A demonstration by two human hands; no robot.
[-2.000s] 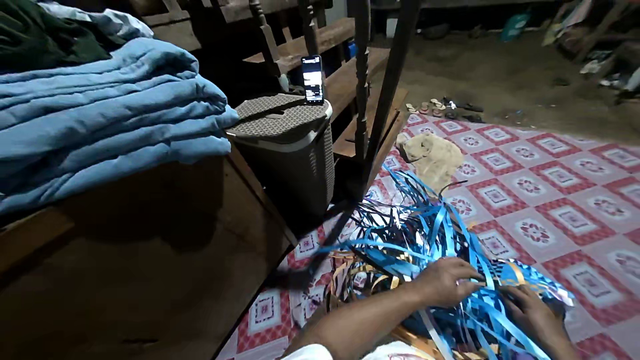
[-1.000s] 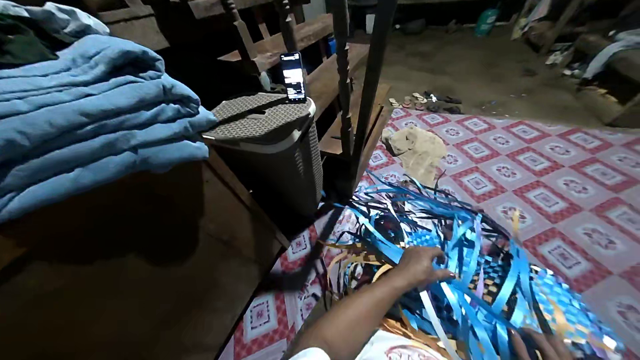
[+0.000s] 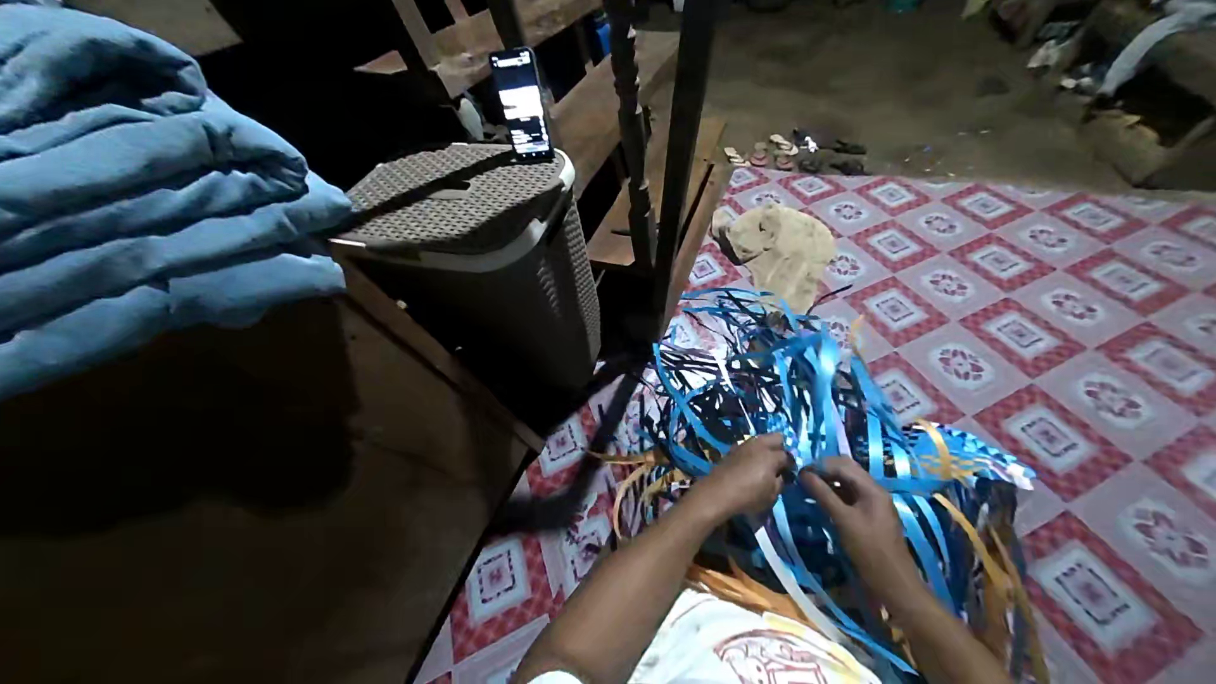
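A heap of loose blue, black, white and orange strips lies on the floor in front of me, with a checkered woven part at its right side. My left hand is at the middle of the heap, its fingers bent in around blue strips. Close beside it on the right, my right hand pinches at a blue strip with thumb and fingers. The fingertips of both hands nearly meet; exactly which strips they grip is hard to see.
Red and white patterned floor covering lies under the heap. A beige cloth is beyond it, with footwear farther back. On the left stand a lidded hamper bearing a phone, wooden stair posts, and folded blue fabric on a wooden surface.
My right hand, low at the edge of view a second ago and apart from the left, is now beside my left hand among the strips. The woven part showed more widely then.
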